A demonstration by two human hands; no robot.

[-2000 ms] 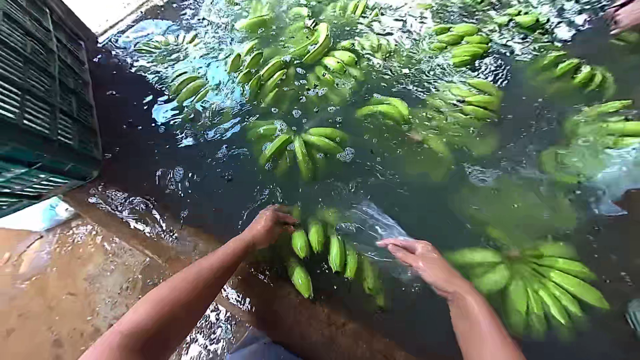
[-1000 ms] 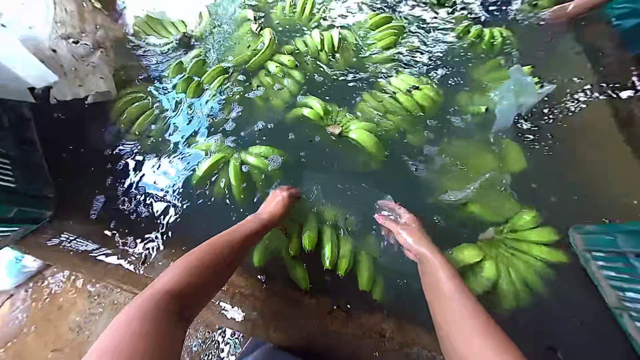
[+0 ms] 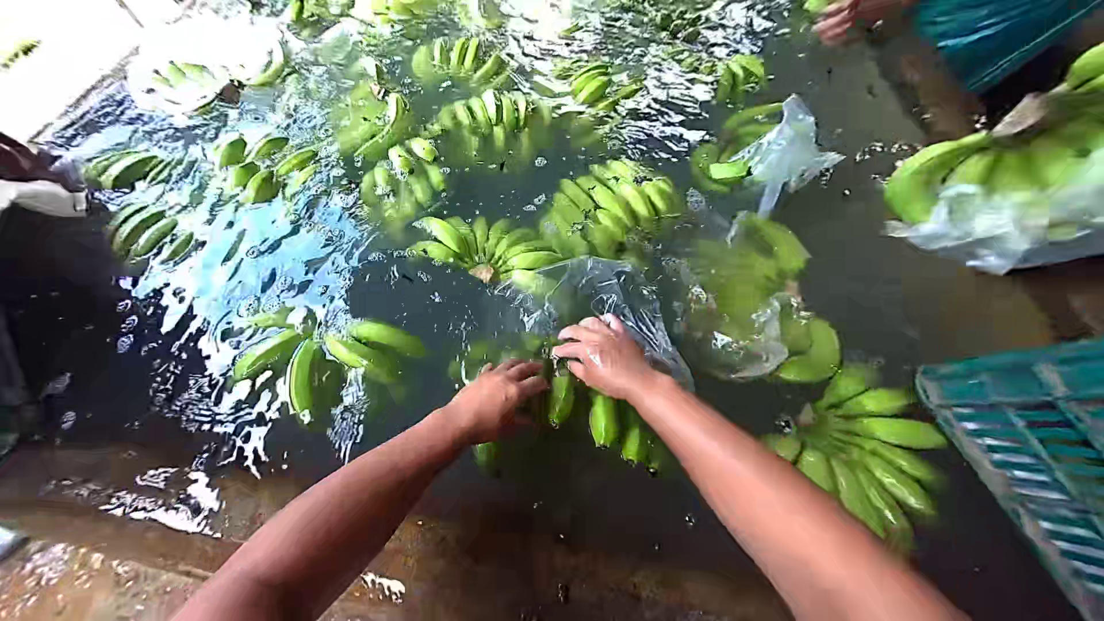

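In the head view my left hand [image 3: 500,398] is at the water's surface, its fingers curled over the left part of a hand of green bananas [image 3: 604,420]. My right hand [image 3: 604,354] lies just above the same bananas, touching a clear plastic sheet or bag [image 3: 634,297] that floats behind them. Whether either hand grips anything is hard to tell. The bananas hang partly under water, tips toward me. Another banana hand [image 3: 492,246] floats just beyond the plastic, and one more [image 3: 315,354] floats left of my left hand.
A green plastic crate [image 3: 1018,431] stands at the right. Above it, bananas with clear plastic [image 3: 992,185] rest near the tank's edge. A second plastic piece [image 3: 789,155] floats at the back right. Another person's hand [image 3: 835,21] shows at the top right. The tank's near wall [image 3: 414,552] runs below my arms.
My right hand has moved left, closer to my left hand. Bananas with plastic and the other person's blue-green clothing show more at the right as the view has shifted.
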